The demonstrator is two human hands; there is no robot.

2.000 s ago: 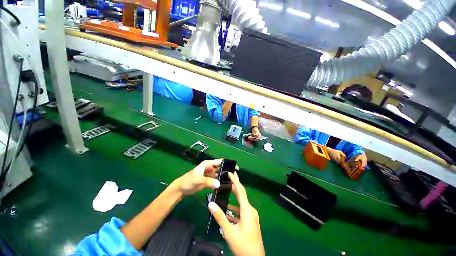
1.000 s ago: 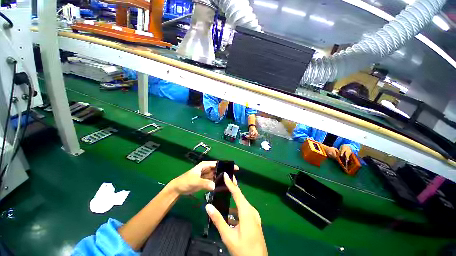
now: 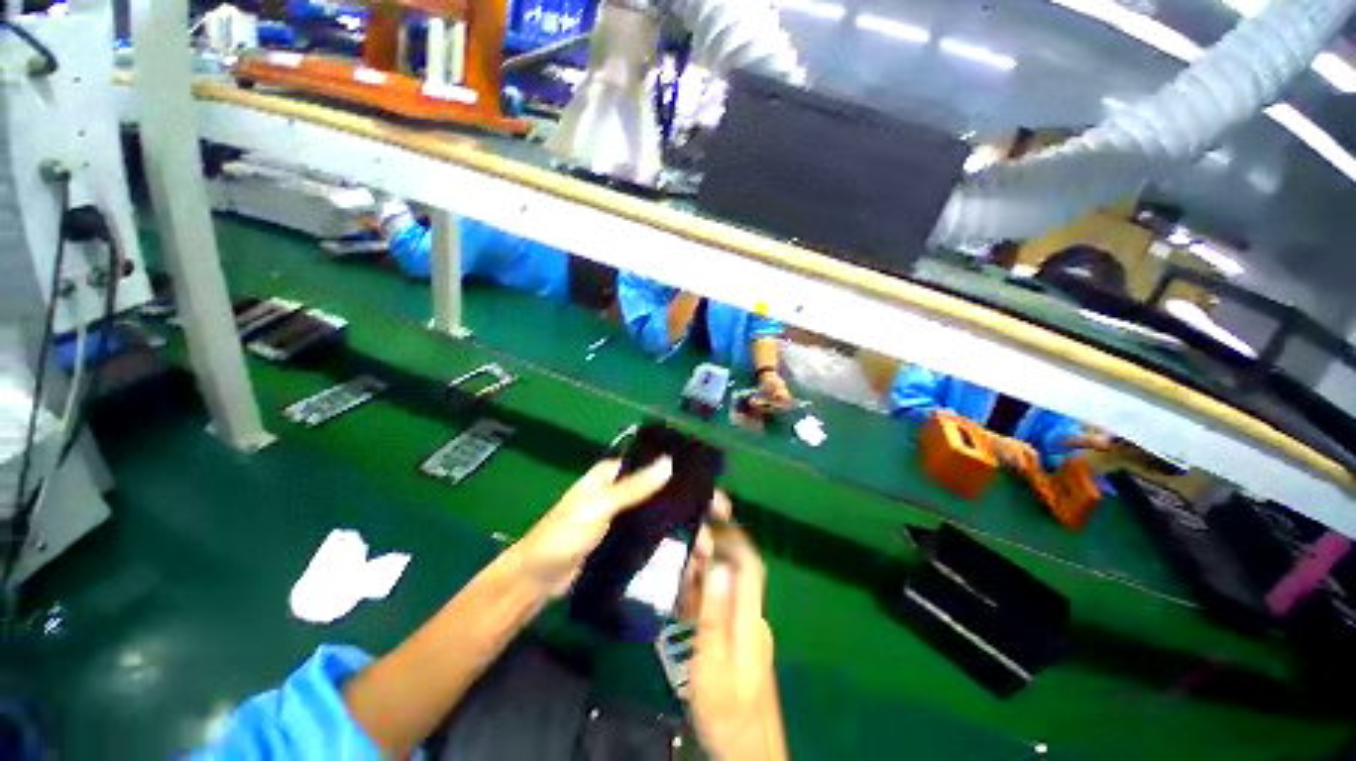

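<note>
A black phone or display module (image 3: 643, 513) is held above the bench in front of me, with a bright white patch near its lower end. My left hand (image 3: 573, 523) grips its left side with the thumb on top. My right hand (image 3: 729, 625) is at its right edge; its fingers are blurred and look bent against that edge. A slotted silver plate (image 3: 677, 657) shows partly below the module. The ribbed dark block (image 3: 521, 706) and a dark fixture (image 3: 632, 733) are at the bottom edge, partly cut off.
A white wipe (image 3: 345, 575) lies at left. Slotted plates (image 3: 467, 451) and an open metal frame (image 3: 483, 382) lie on the green belt. A black box (image 3: 985, 607) is at right. Coworkers' hands hold orange fixtures (image 3: 959, 455) opposite. A white shelf beam (image 3: 669, 253) crosses above.
The black module has turned and tilted, so more of its broad face shows with a white patch. My right hand has moved lower along its right edge. Items on the belt have shifted rightward in view.
</note>
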